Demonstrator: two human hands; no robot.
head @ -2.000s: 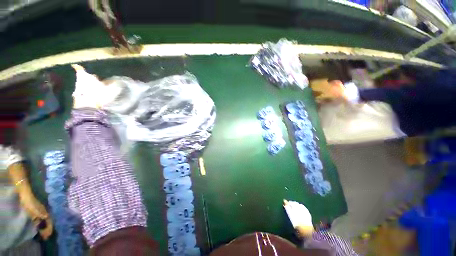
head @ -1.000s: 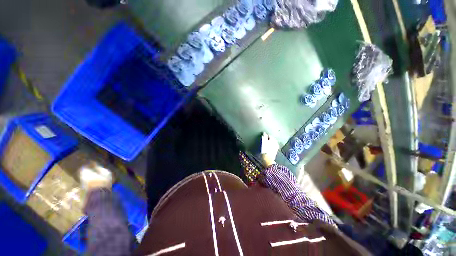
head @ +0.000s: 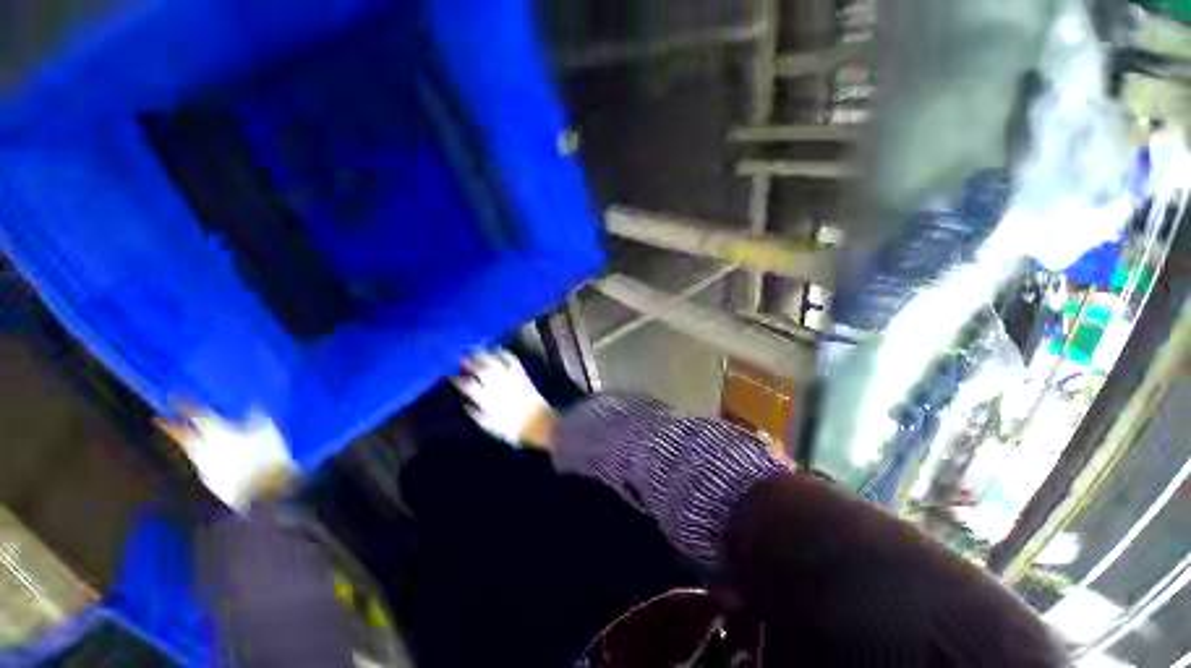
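Observation:
A deep bright-blue plastic crate (head: 261, 372) fills the upper left, tilted in the view, with a dark inside. My left hand (head: 235, 459), white-gloved and blurred, is at the crate's lower left rim; whether its fingers hold the rim cannot be told. My right hand (head: 503, 395), white-gloved, is just below the crate's lower right edge with its fingers apart and nothing seen in it. Light-blue pieces show blurred along the table (head: 934, 111) at the right.
A shiny clear plastic bag (head: 1074, 150) lies on the table at the upper right. Metal rails of a frame (head: 705, 238) stand between crate and table. Another blue crate (head: 163, 587) and a pale brown surface (head: 33, 568) are at the lower left.
The view has swung so the crate is larger and nearer and the table is at the right. My left hand has reached the crate's rim; my right hand has left the table's edge.

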